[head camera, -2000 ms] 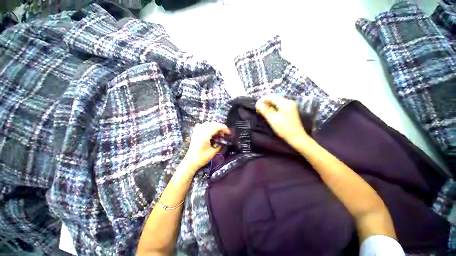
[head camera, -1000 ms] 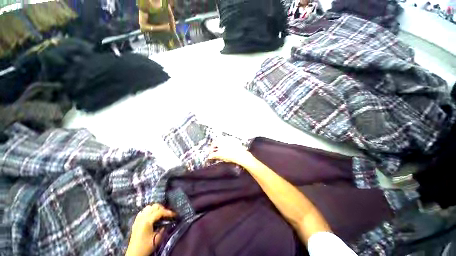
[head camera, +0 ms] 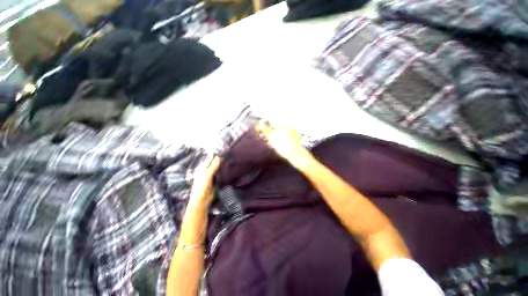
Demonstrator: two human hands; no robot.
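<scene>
A plaid coat lies open with its dark purple lining facing up. My left hand is at the left side of the lining's upper edge, its fingertips partly hidden and blurred. My right hand is at the upper edge of the purple cloth, fingers bent over it near a plaid piece; the blur hides whether they grip it. A grey label or trim strip shows inside the coat beside my left wrist. No tool can be made out in either hand.
Plaid coats are heaped at the left and at the right. Black garments lie across the white table at the back left, with brown cloth beside them. Another dark item sits at the top edge.
The view has shifted. My left hand has moved up from beside the label to the upper edge of the lining. More purple cloth shows between my hands, covering part of the plaid piece.
</scene>
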